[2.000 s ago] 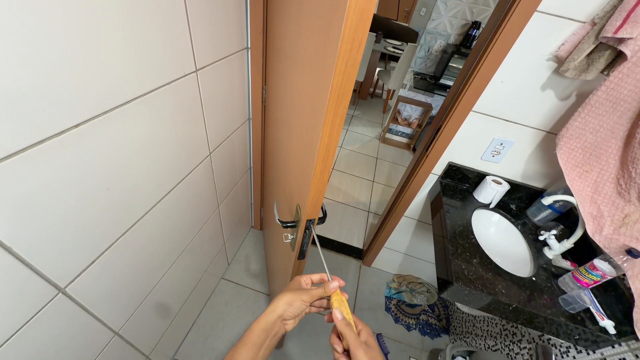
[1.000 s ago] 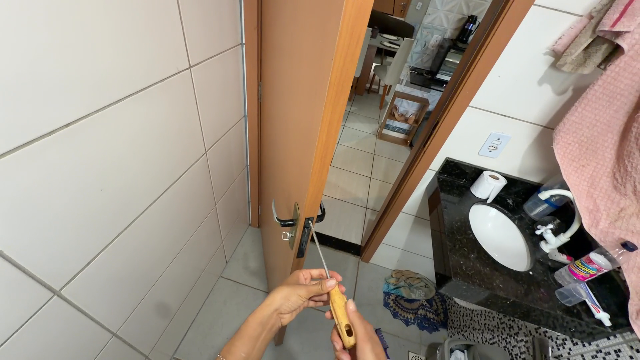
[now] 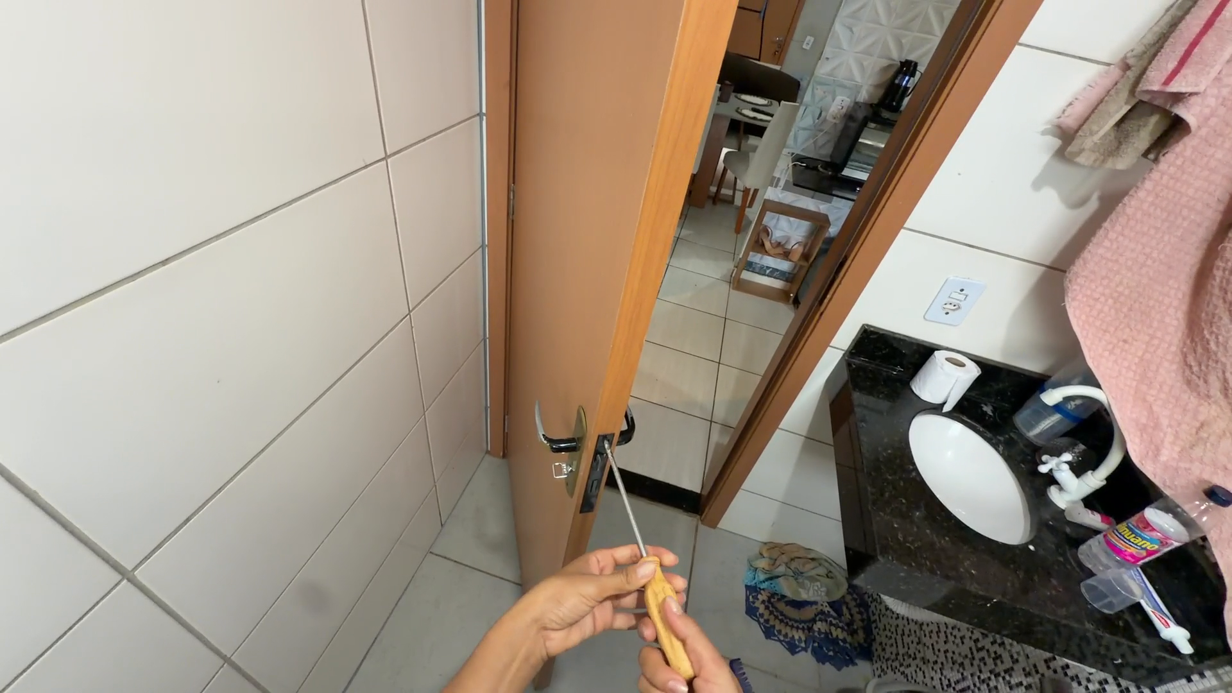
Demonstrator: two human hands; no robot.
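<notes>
Both hands hold a screwdriver (image 3: 666,621) with a yellow handle and a long thin metal shaft. My left hand (image 3: 599,595) pinches the front of the handle near the shaft, and my right hand (image 3: 688,654) grips its rear part. The shaft points up to the top of the dark lock faceplate (image 3: 595,476) in the edge of a wooden door (image 3: 592,241); whether the tip sits in a screw is too small to tell. Lever handles (image 3: 560,441) are on both faces of the door, and a key (image 3: 562,471) is below the near one.
A tiled wall (image 3: 212,318) runs along the left. On the right, a black stone counter (image 3: 895,539) holds an oval sink (image 3: 967,476), a toilet paper roll (image 3: 946,377) and bottles. Pink towels (image 3: 1155,241) hang above. A patterned mat (image 3: 804,602) lies on the floor below.
The screwdriver handle has turned between the hands; the hole in its end, seen a second ago, no longer shows. The shaft still reaches the lock faceplate.
</notes>
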